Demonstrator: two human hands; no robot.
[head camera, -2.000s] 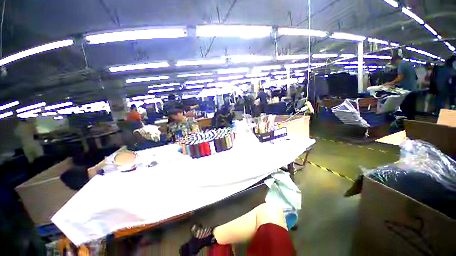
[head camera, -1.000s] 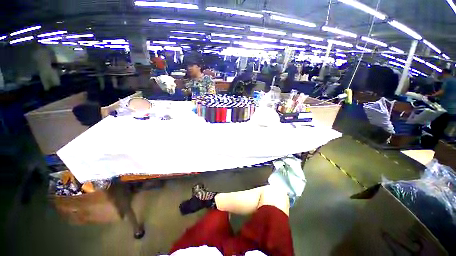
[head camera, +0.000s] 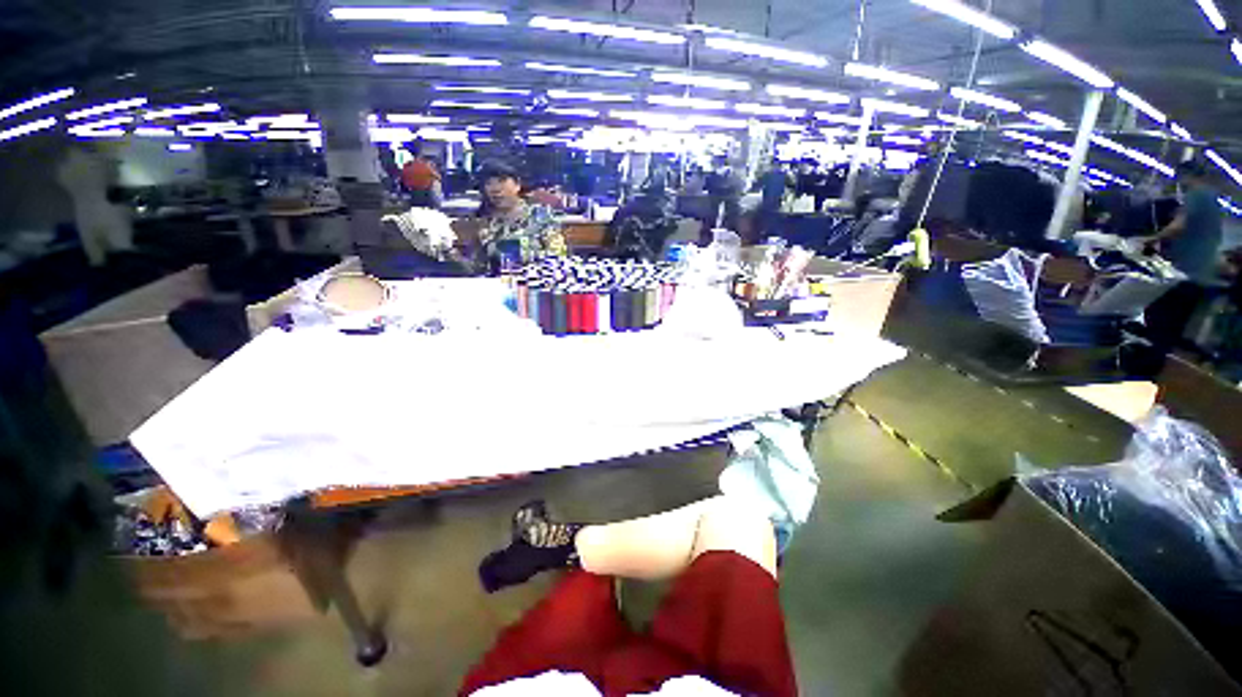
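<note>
Neither of my hands is in the picture. In front of me is a table with a white cover (head camera: 518, 388). A dense block of upright thread spools (head camera: 595, 302) stands on it, with black-and-white tops and red, grey and dark sides. To its right is a dark low tray with upright sticks (head camera: 779, 302), and a clear jar or cup (head camera: 725, 255) stands between them. A tan-rimmed pale disc (head camera: 354, 294) lies at the far left, with small dark bits beside it. A light green cloth (head camera: 770, 474) hangs at the table's right edge by my knee.
A carton of mixed contents (head camera: 225, 579) is under the table's left end. A large open carton (head camera: 116, 357) stands behind it. A marked carton (head camera: 1042, 579) with clear plastic (head camera: 1185, 470) is at right. A person in a patterned top (head camera: 518, 229) is across the table.
Since two seconds ago the view has tilted down and levelled, showing more of my red shorts and the carton under the table. Over the last second it shifted slightly. No table item has visibly moved.
</note>
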